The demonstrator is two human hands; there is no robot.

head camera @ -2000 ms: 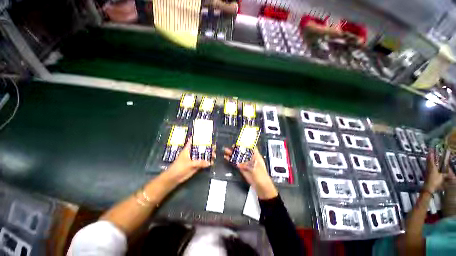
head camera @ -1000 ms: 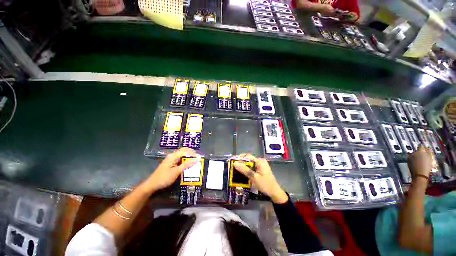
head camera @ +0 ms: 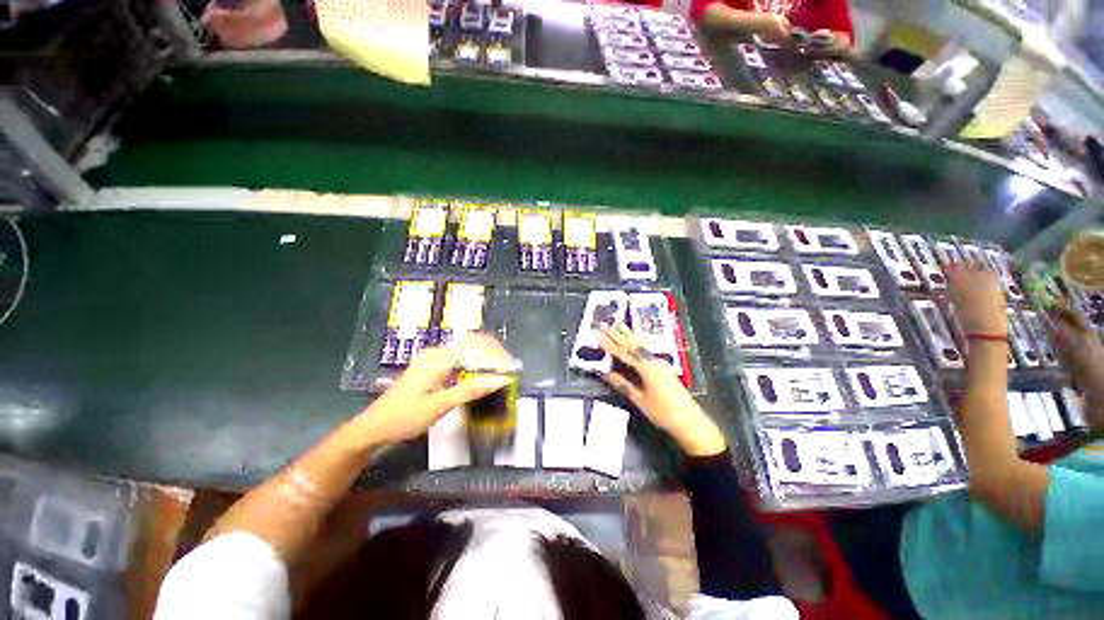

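My left hand [head camera: 454,378] holds a yellow-framed phone [head camera: 492,412], blurred, just in front of the tray [head camera: 533,317]. My right hand [head camera: 644,382] has its fingers on the lower end of a face-down white phone [head camera: 598,329], which lies slightly tilted in the tray's near row. Another white phone back [head camera: 650,327] lies right beside it, with a thin red stick [head camera: 678,339] along the tray's right end. Front-side phones with lit screens [head camera: 408,321] fill the tray's left part; four lie in the back row. Several blank white rectangles [head camera: 562,434] lie at the bench edge.
A full tray of white phone backs [head camera: 808,388] stands to the right, with another tray [head camera: 935,329] beyond it. A neighbour's hand [head camera: 978,303] reaches over that one. The belt's pale edge strip [head camera: 242,201] runs behind. Trays [head camera: 55,533] show lower left.
The right phone, held screen-up at the bench edge, is gone from there; a face-down phone now lies under my right hand in the tray. My left hand still holds its phone, now blurred. More white rectangles show.
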